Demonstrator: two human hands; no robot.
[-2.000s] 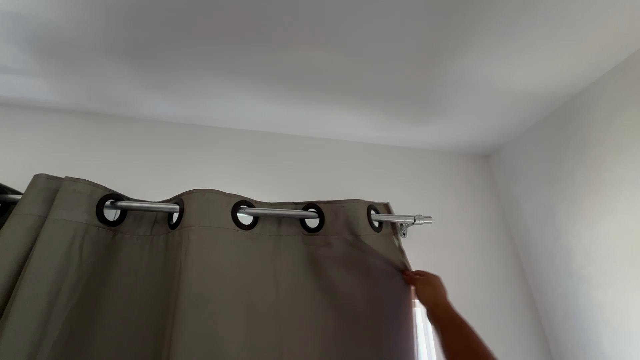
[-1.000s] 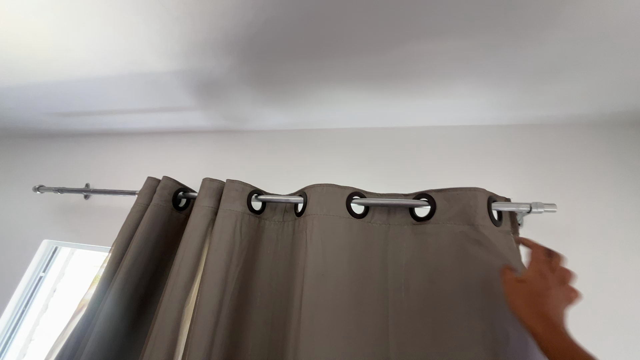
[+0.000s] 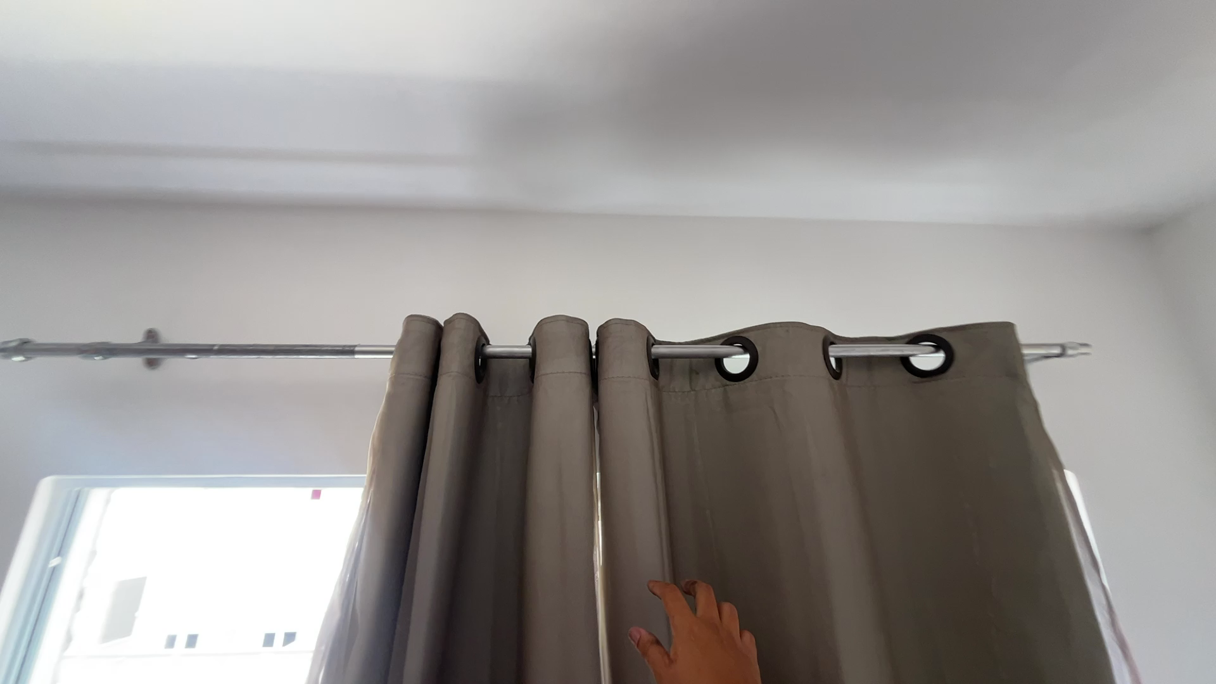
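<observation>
A grey-brown grommet curtain (image 3: 779, 494) hangs from a silver metal curtain rod (image 3: 689, 351), which runs through its black-rimmed grommets (image 3: 737, 359). The right part hangs fairly flat, while the left part is bunched in narrow folds (image 3: 560, 456). A thin vertical strip of light shows between two of the folds. My right hand (image 3: 703, 636) is low in the view, in front of the curtain just right of that strip, fingers spread and slightly bent, holding nothing. Whether its fingertips touch the fabric cannot be told. My left hand is not in view.
To the left, a bright window (image 3: 209, 570) with a white frame stands partly behind the curtain. The rod's bare left stretch has a round wall bracket (image 3: 151, 349). Its right end (image 3: 1073, 350) sticks out past the curtain, near the room corner. The white ceiling is above.
My right hand held the curtain's right edge at first, let go of it, and is now farther left in front of the folds. The view has shifted, showing more rod and window at left.
</observation>
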